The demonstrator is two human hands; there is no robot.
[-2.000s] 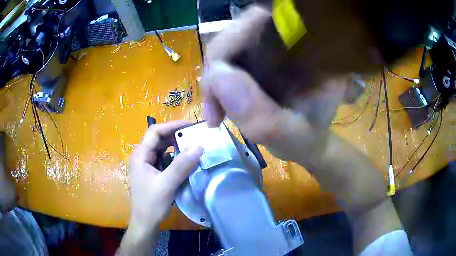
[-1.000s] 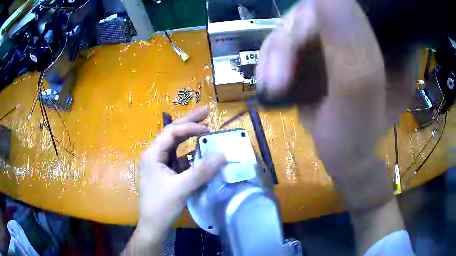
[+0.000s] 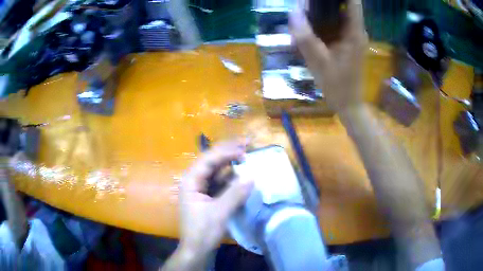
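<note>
The pale grey wall-mount bracket (image 3: pixel 294 233) lies across the near bench edge, its square plate (image 3: pixel 271 172) facing up over the camera housing (image 3: pixel 244 227). My left hand (image 3: pixel 212 198) grips the plate's left side with thumb and fingers. My right hand (image 3: pixel 333 58) is raised at the top, its fingers around the dark electric screwdriver (image 3: pixel 325 18), which is cut off by the frame. One black antenna (image 3: pixel 301 153) lies right of the plate; a second tip (image 3: pixel 204 142) shows beyond my left hand. The frame is blurred, so screws in the plate cannot be told.
A small pile of screws (image 3: pixel 234 110) lies beyond the plate. The silver-white screw feeder (image 3: pixel 286 84) stands at the back. Waiting camera units (image 3: pixel 79 37) with wires are at both sides. Another person's arm (image 3: pixel 13 204) is at the left edge.
My right hand has moved up and away from the plate with the screwdriver, to above the feeder. The view has shifted, so the bench things sit further right. My left hand keeps its grip.
</note>
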